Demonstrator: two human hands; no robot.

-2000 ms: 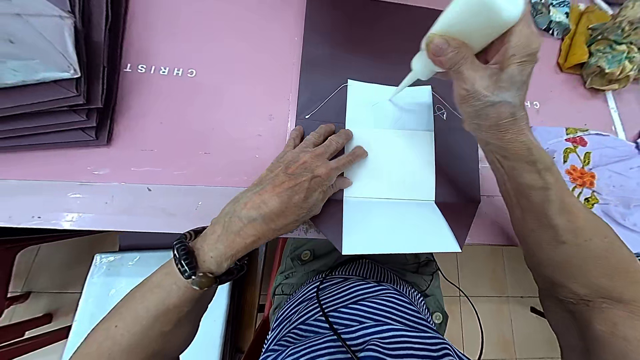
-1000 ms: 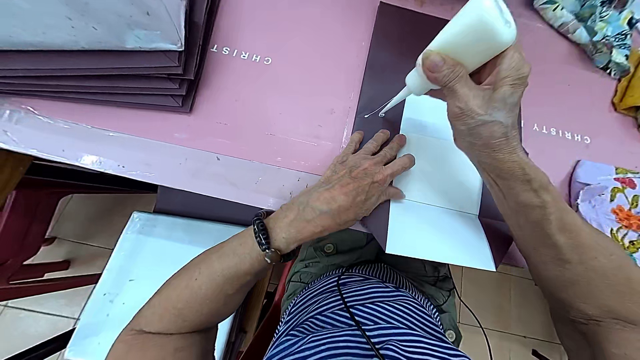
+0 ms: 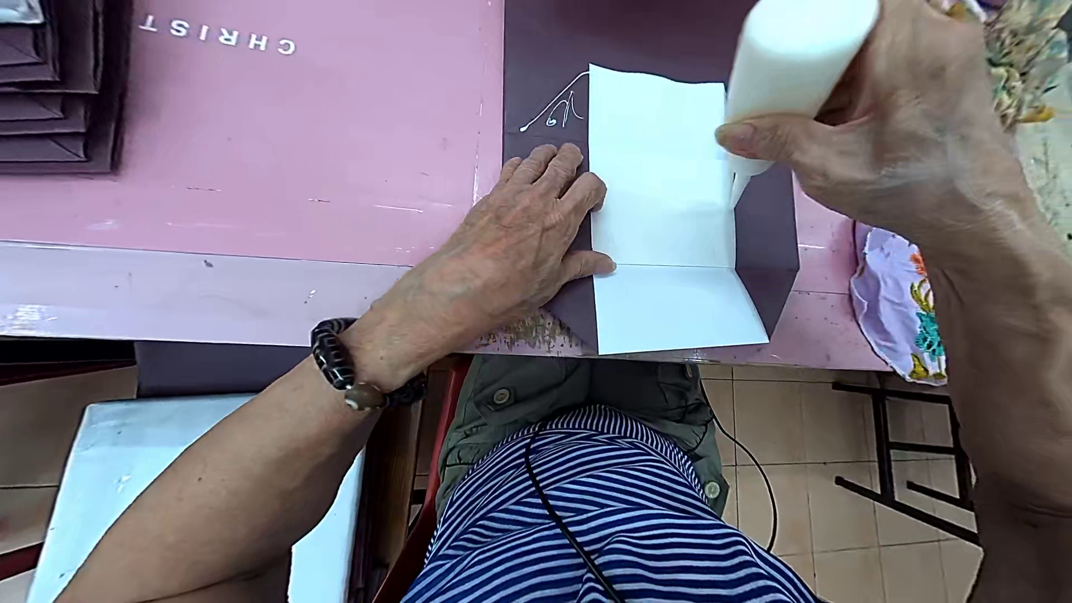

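Observation:
A white squeeze bottle with a pointed nozzle (image 3: 791,63) is gripped in my right hand (image 3: 904,126), tip down by the right edge of a white folded paper panel (image 3: 662,176). That panel lies on a dark purple paper sheet (image 3: 544,50) with folded flaps. My left hand (image 3: 523,226) rests flat with fingers spread across the sheet's left side, fingertips and thumb at the panel's left edge. Thin white lines of glue (image 3: 565,109) curl on the dark paper left of the panel. Whether the nozzle touches the paper cannot be told.
A stack of folded dark paper pieces (image 3: 63,134) lies at the upper left of the pink tabletop (image 3: 335,134). An embroidered lilac cloth (image 3: 896,301) sits at the right edge. Below are a white-topped surface (image 3: 109,477) and a black metal stand (image 3: 888,452).
The bottle in my right hand has moved from the panel's left side to its right edge. More white lines show on the dark paper at left. The view has shifted.

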